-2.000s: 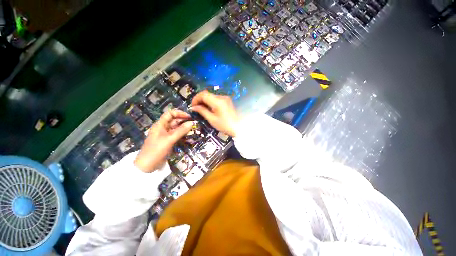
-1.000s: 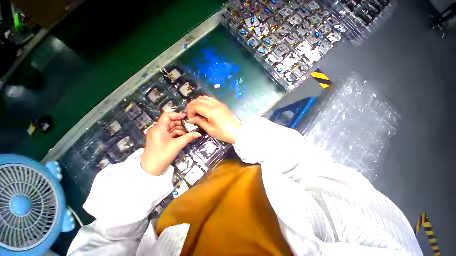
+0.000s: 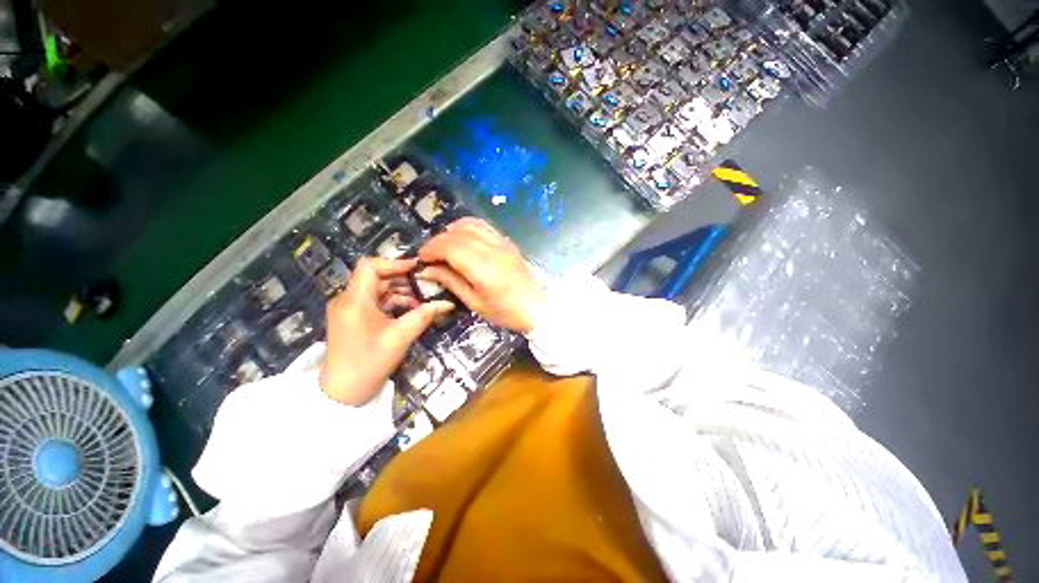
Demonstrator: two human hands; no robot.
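An electronic module [image 3: 431,285], a small black square with a pale face, is held between both hands above the tray. My left hand [image 3: 370,330] grips its left side between thumb and fingers. My right hand [image 3: 484,271] has its fingertips on its upper right side and partly hides it. The clear blister tray [image 3: 205,355] lies under the hands, with several black and silver modules in its pockets. The part of the tray below my hands is hidden.
Blue film scraps [image 3: 498,159] lie on the green bench. Side trays of modules [image 3: 661,91] stand beyond, clear plastic trays [image 3: 809,296] at right. A pale rail [image 3: 268,211] borders the green belt [image 3: 217,114], which carries a small black and yellow piece [image 3: 93,302]. A blue fan [image 3: 57,461] stands at left.
Two seconds ago the hands were pinched together with fingertips raised over the tray. Now they hold the module flat between them. Since one second ago the hands have barely moved.
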